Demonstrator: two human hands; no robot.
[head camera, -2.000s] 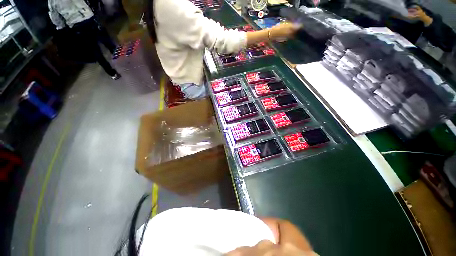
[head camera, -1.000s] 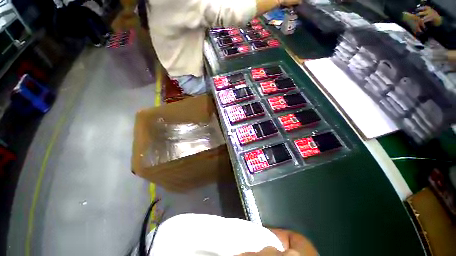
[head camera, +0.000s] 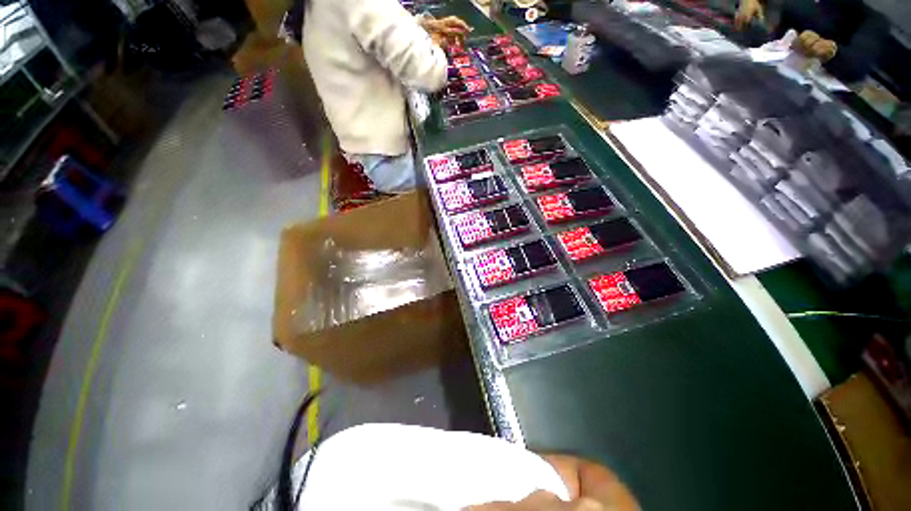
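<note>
A clear tray (head camera: 654, 317) lies on the green bench with keypad phones in two rows. The nearest phones are a left-row one (head camera: 534, 312) and a right-row one (head camera: 636, 286), screens up, red keypads to the left. At the bottom edge, my white sleeve (head camera: 420, 467) runs rightwards to a hand of mine (head camera: 594, 486), cut off by the edge. More skin shows below the cuff. I cannot tell clearly which hand is which. The fingers and anything in them are hidden. No hand touches the tray.
An open carton (head camera: 370, 344) with clear plastic stands left of the bench. A coworker (head camera: 365, 80) has hands at a farther phone tray (head camera: 489, 112). Stacked grey-white parts (head camera: 779, 170) and a white board (head camera: 699, 200) lie right. A small bottle (head camera: 577, 50) stands behind.
The coworker's arm has drawn back from the far right to the farther tray. The view has shifted slightly, so the near tray appears a little farther right. My hand stays at the bottom edge.
</note>
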